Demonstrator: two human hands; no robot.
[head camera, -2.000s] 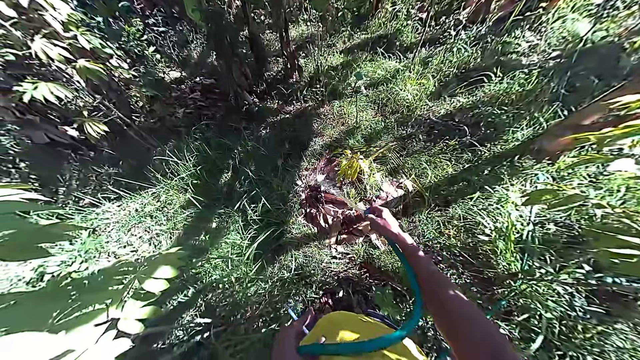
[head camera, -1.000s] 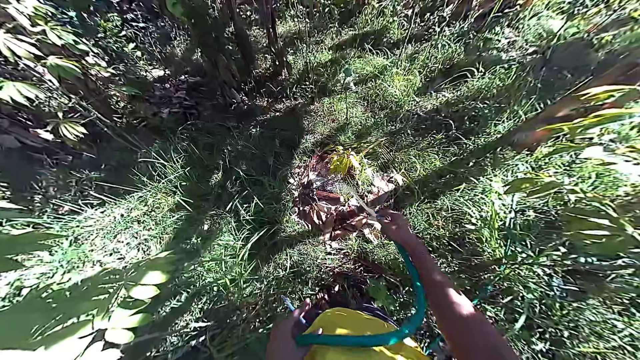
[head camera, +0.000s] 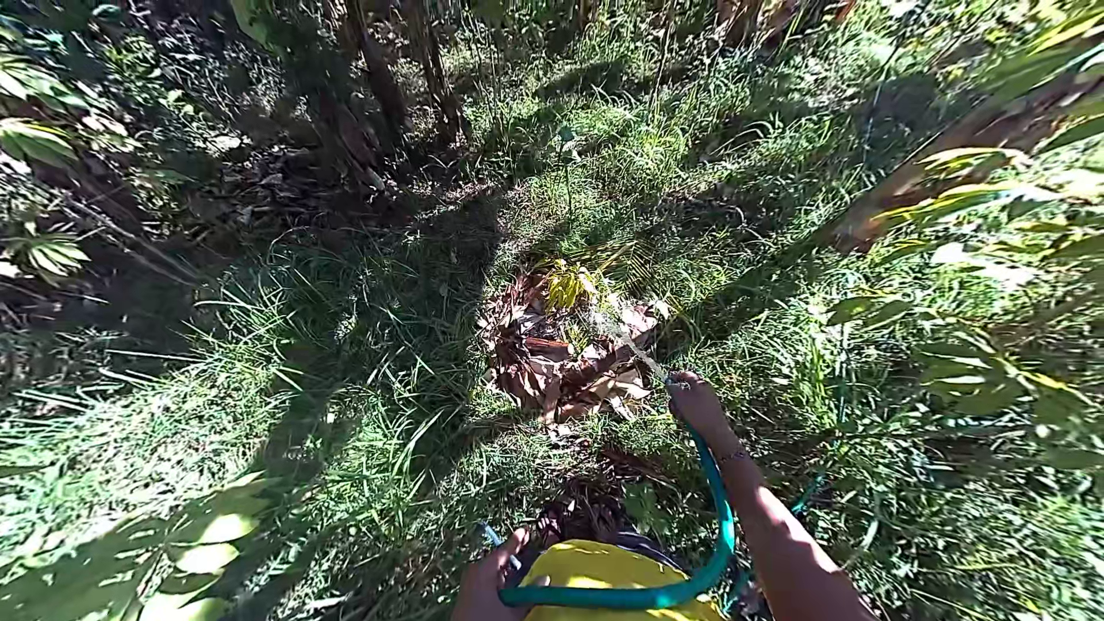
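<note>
My right hand (head camera: 693, 404) is closed around the end of a green garden hose (head camera: 721, 517). A jet of water (head camera: 634, 345) leaves it toward a small plant with yellow-green leaves (head camera: 571, 286). Dry brown leaves (head camera: 561, 375) lie in a ring about the plant. Low in the view, my left hand (head camera: 496, 578) grips a lower stretch of the same hose in front of my yellow shirt (head camera: 595, 569). A thin bluish object (head camera: 492, 535) sticks out by the left fingers; what it is I cannot tell.
Grass (head camera: 371, 345) surrounds the leaf ring. Tree trunks (head camera: 431, 78) stand at the back, and a thick trunk (head camera: 931, 181) slants in from the right. Leafy branches (head camera: 975, 371) reach in at the right edge. A thin green line (head camera: 841, 405) runs through the grass at right.
Water now shows more plainly as a jet from the hose end than two seconds ago. Both hands keep their hold on the hose.
</note>
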